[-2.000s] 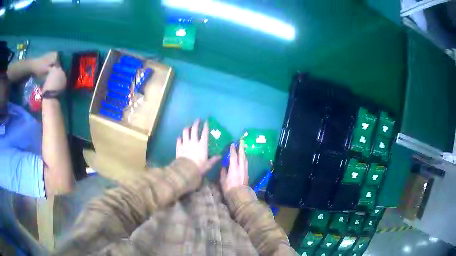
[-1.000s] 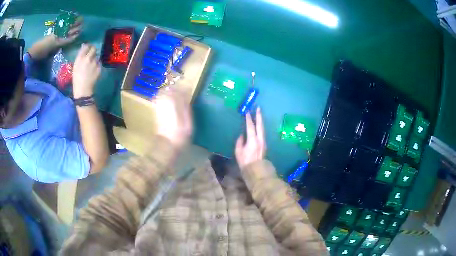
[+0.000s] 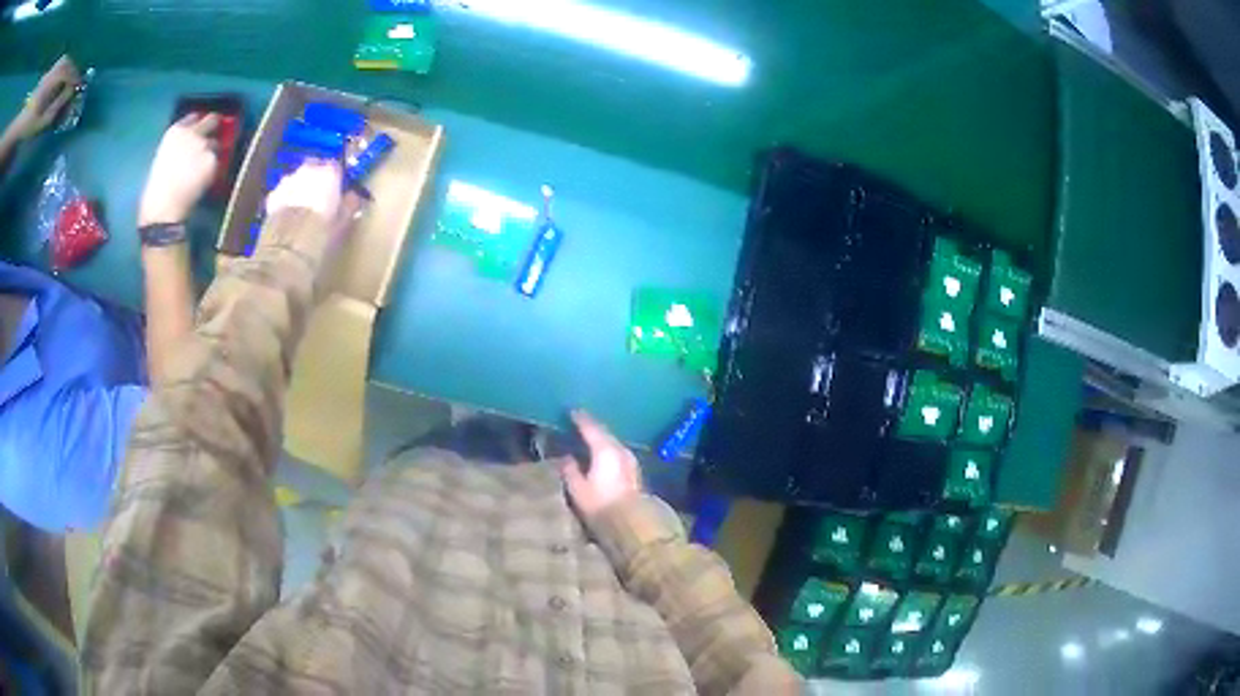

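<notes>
My left hand [image 3: 306, 190] is inside the open carton [image 3: 409, 204], over the blue cylinders [image 3: 324, 125]; its fingers are partly hidden, so I cannot tell whether it grips one. My right hand [image 3: 600, 466] is at the mat's front edge, empty, fingers apart. A green circuit board [image 3: 486, 224] lies on the mat right of the carton, with a blue cylinder [image 3: 540, 260] beside it, its wire pointing away from me. Another green board [image 3: 673, 326] lies near the black tray, with a blue cylinder [image 3: 684, 428] below it at the tray's edge.
The black blister tray [image 3: 816, 313] stands at the right, green boards in its right pockets. A lower tray of boards [image 3: 870, 594] is beyond the bench edge. Another board [image 3: 394, 45] lies at the back. At the left, a co-worker's hand [image 3: 178, 170] is at the dark bin of red parts.
My left hand has moved from the boards into the carton. My right hand has let go of the blue cylinder and drawn back to the mat's front edge. The co-worker's hand has moved to the red bin.
</notes>
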